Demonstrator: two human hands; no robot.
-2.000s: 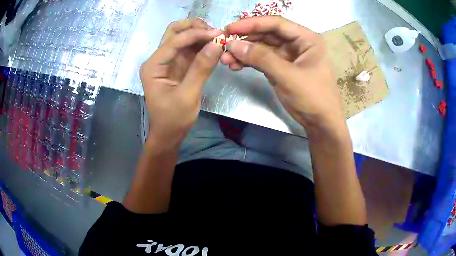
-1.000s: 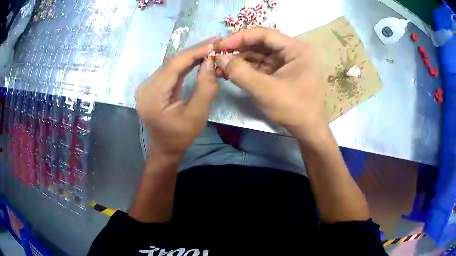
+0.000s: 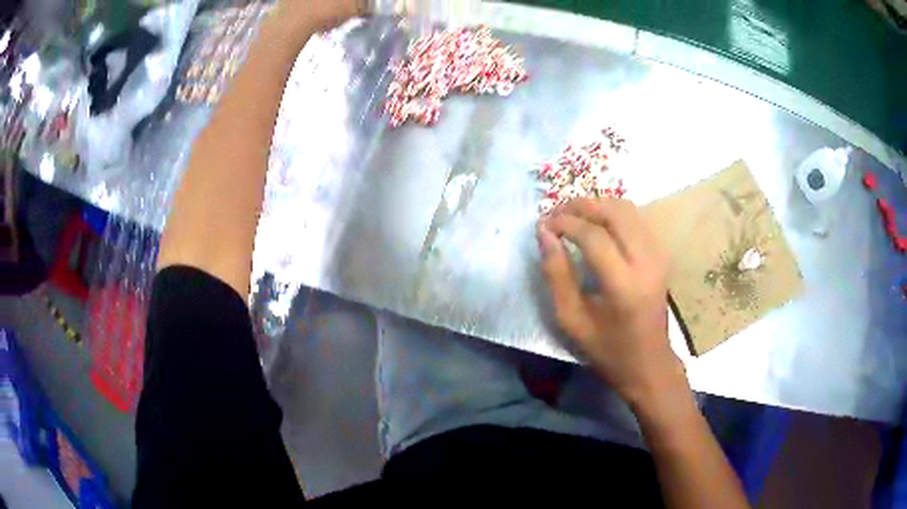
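My right hand (image 3: 607,288) is over the metal table just in front of the small working pile of red-and-white parts (image 3: 582,171). Its fingers are curled, with thumb and index fingertip near each other; whether a part is between them cannot be told. My left arm reaches far up and left, and my left hand (image 3: 333,8) is cut off by the top edge, its fingers hidden. The larger red-and-white pile (image 3: 453,72) lies behind and left of the working pile. The cardboard pad (image 3: 716,239), with dark stains and a small whitish lump (image 3: 750,259), lies right of my right hand.
A white bottle (image 3: 821,175) stands beyond the cardboard. Plain red pieces (image 3: 888,221) lie at the right edge. Clear trays (image 3: 109,179) are at the left, with pale parts (image 3: 221,50) in rows. A green surface (image 3: 696,35) runs behind the table (image 3: 497,288).
My hands have parted from the small part they held together. My left arm has stretched up and left; my right hand is beside the working pile. The view has shifted, showing the larger pile.
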